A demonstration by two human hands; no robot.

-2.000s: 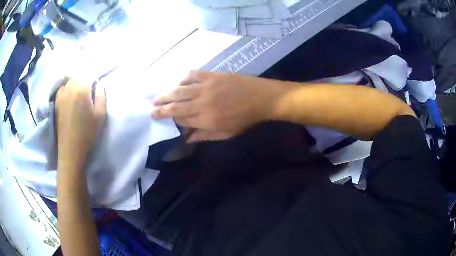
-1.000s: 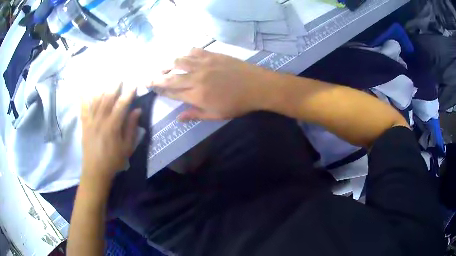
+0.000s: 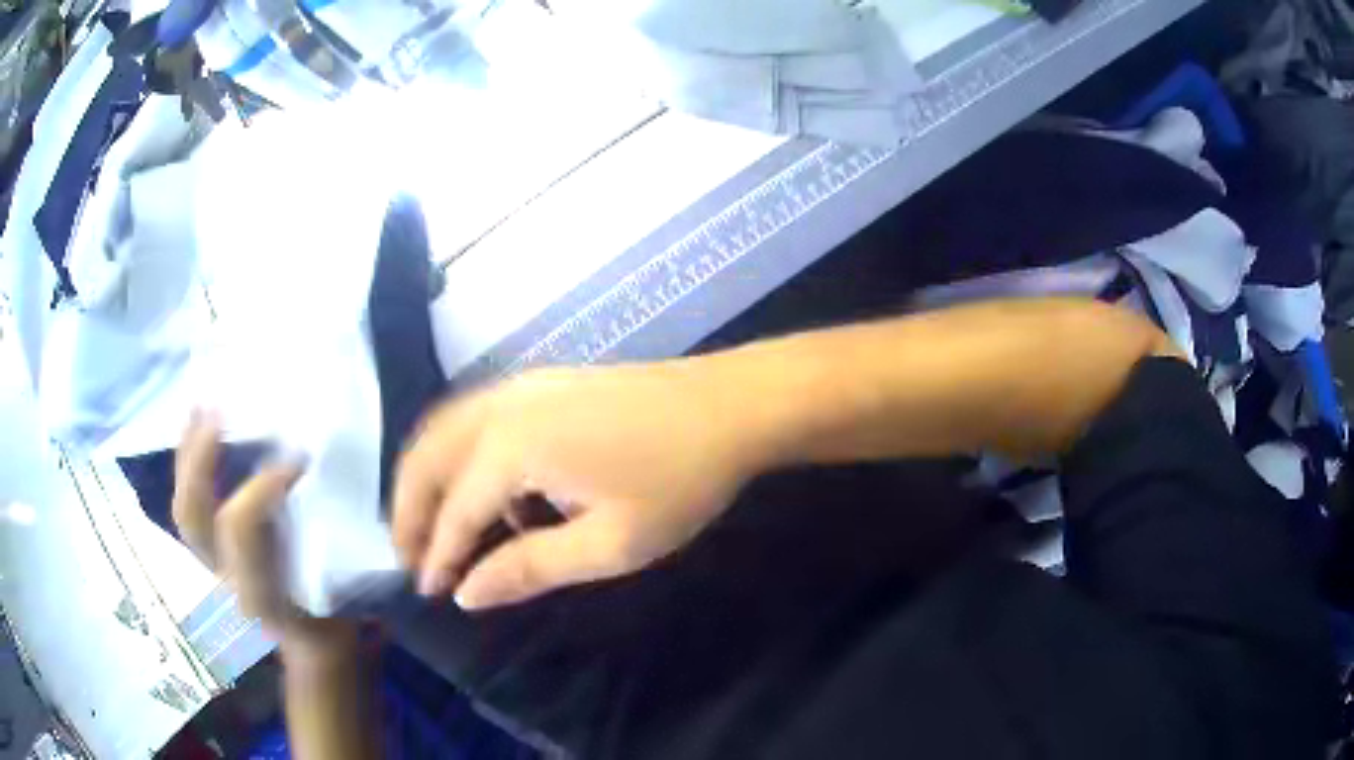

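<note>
A white garment panel (image 3: 290, 312) with a navy strip (image 3: 401, 319) along its right side lies across the left part of the machine table and over its front edge. My left hand (image 3: 245, 520) is at the panel's lower left, fingers bent around the cloth. My right hand (image 3: 542, 483) is at the lower end of the navy strip, thumb and fingers close together, slightly blurred; its fingertips meet the cloth edge. The needle area is lost in glare at the upper left.
The white table has a ruler-marked front edge (image 3: 713, 245). Pale cut pieces (image 3: 846, 74) lie stacked at the back. A heap of navy and white pieces (image 3: 1188, 253) is at the right. Metal machine parts (image 3: 297, 45) show at the upper left. Something blue is below the table.
Both hands have moved from near the needle area down to the table's front edge. The white panel and navy strip now lie more exposed, with the cloth drawn towards me.
</note>
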